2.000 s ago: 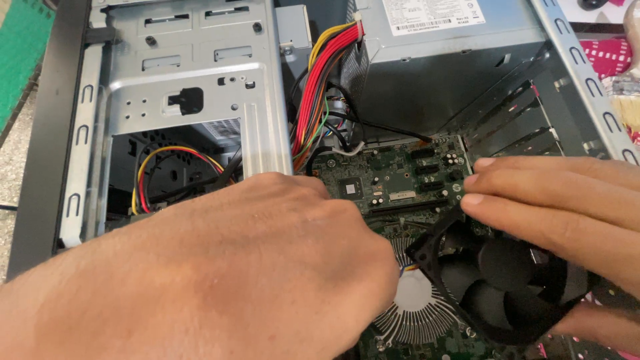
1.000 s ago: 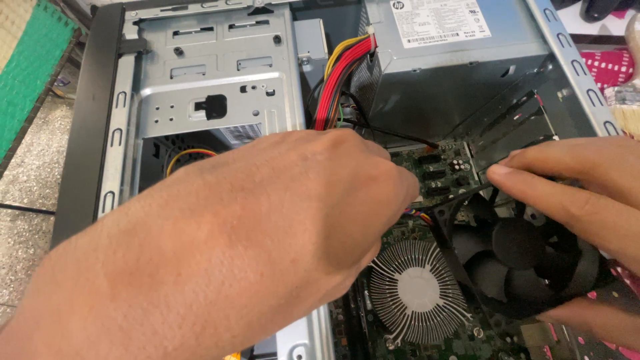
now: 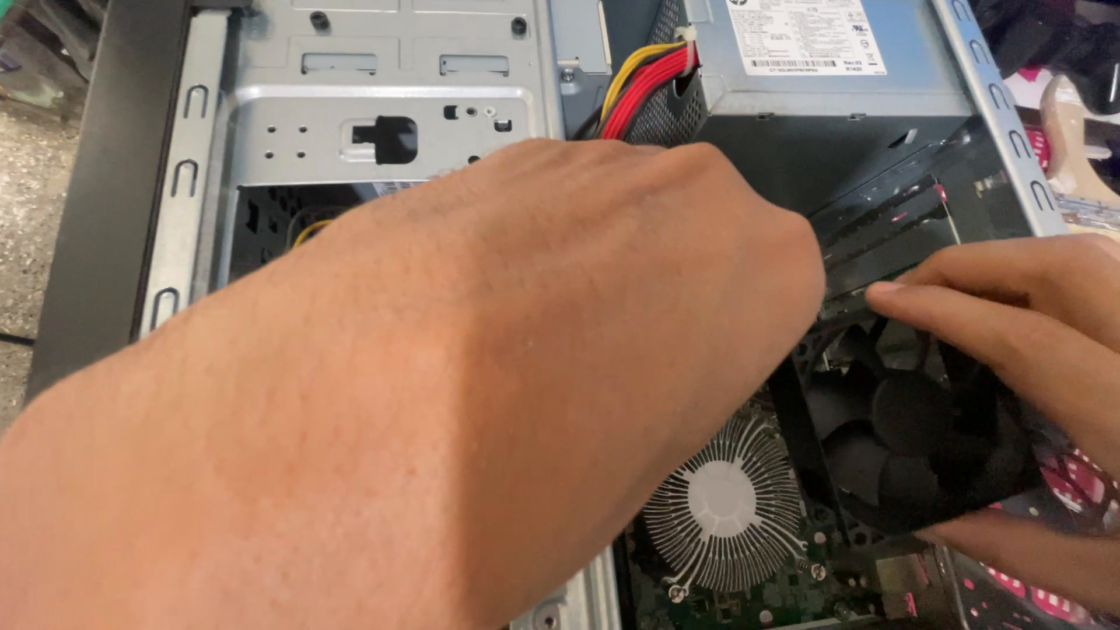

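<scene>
My left hand (image 3: pixel 569 289) reaches across the open computer case from the lower left, its back to the camera. Its fingertips are hidden behind it, so what they touch cannot be seen. At the right, my right hand (image 3: pixel 1006 324) grips a square black case fan (image 3: pixel 910 411), fingers at the upper edge and the thumb side below. The fan is tilted above the green motherboard (image 3: pixel 787 604). Beside the fan's left edge, the round finned aluminium CPU heatsink (image 3: pixel 722 499) sits on the board.
The metal drive cage (image 3: pixel 324 122) fills the upper left of the case. A power supply (image 3: pixel 840 96) lies at the top, with a red and yellow cable bundle (image 3: pixel 647 83) at its left. The slotted case rail (image 3: pixel 1006 105) runs down the right side.
My left hand has moved right, toward the fan, and now covers more of the motherboard. My right hand keeps its hold on the fan. The view has shifted closer.
</scene>
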